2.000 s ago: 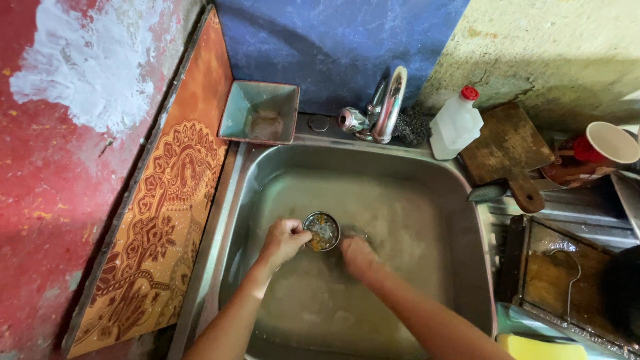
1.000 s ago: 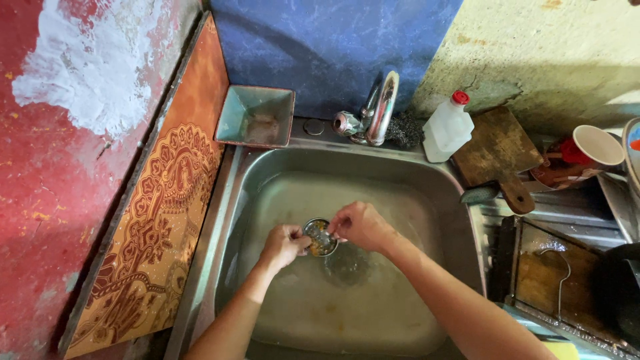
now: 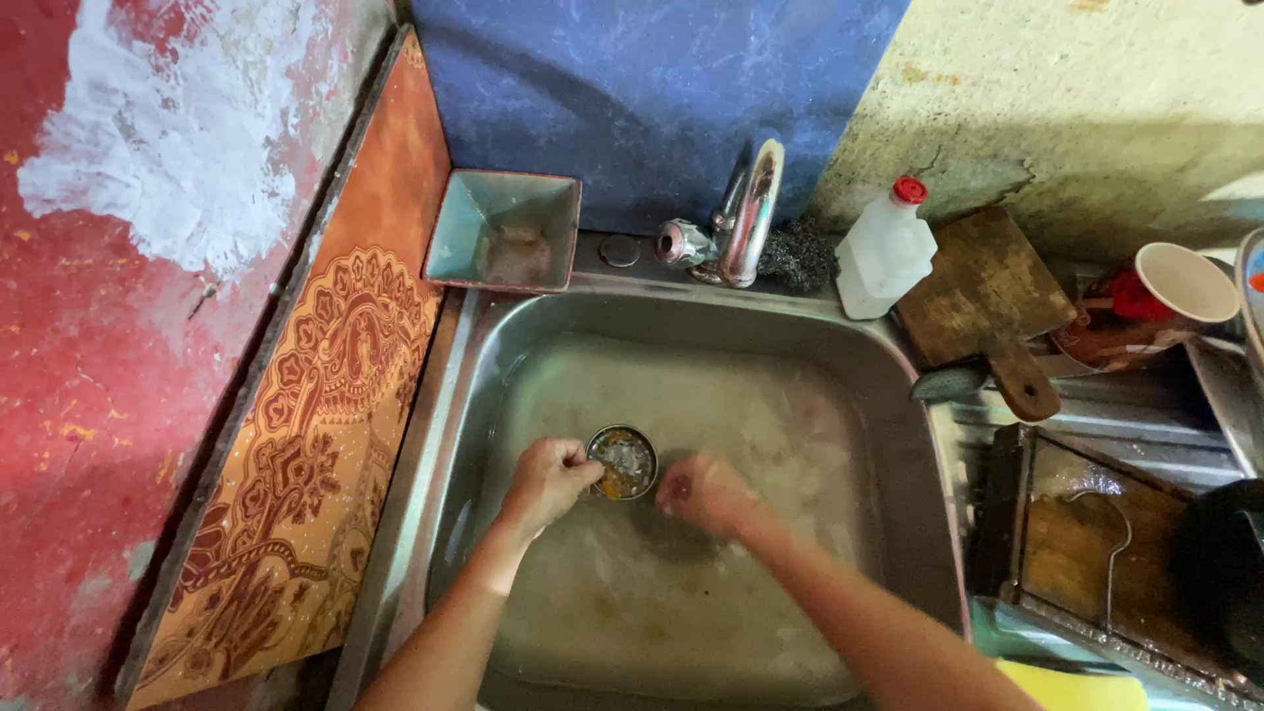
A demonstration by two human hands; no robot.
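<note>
My left hand [image 3: 549, 482] pinches the rim of a small round metal sink strainer [image 3: 623, 462], with orange and pale food bits in it. It is over the stainless steel sink basin [image 3: 691, 321], which holds cloudy water. Just right of the strainer is my right hand [image 3: 706, 496], blurred, with its fingers curled and apart from the strainer. Whether anything is between those fingers cannot be told. Behind the basin stands a chrome faucet [image 3: 752, 217].
A square teal dish [image 3: 444, 232] sits at the back left corner. Along the back right are a steel wool scourer [image 3: 798, 257], a red-capped plastic bottle [image 3: 886, 262] and a wooden cutting board [image 3: 978, 286]. A paper cup [image 3: 1185, 283] and a wet tray [image 3: 1076, 504] lie further right.
My right hand was at the strainer's rim a second ago and is now a little away to its right. My left hand still holds the strainer.
</note>
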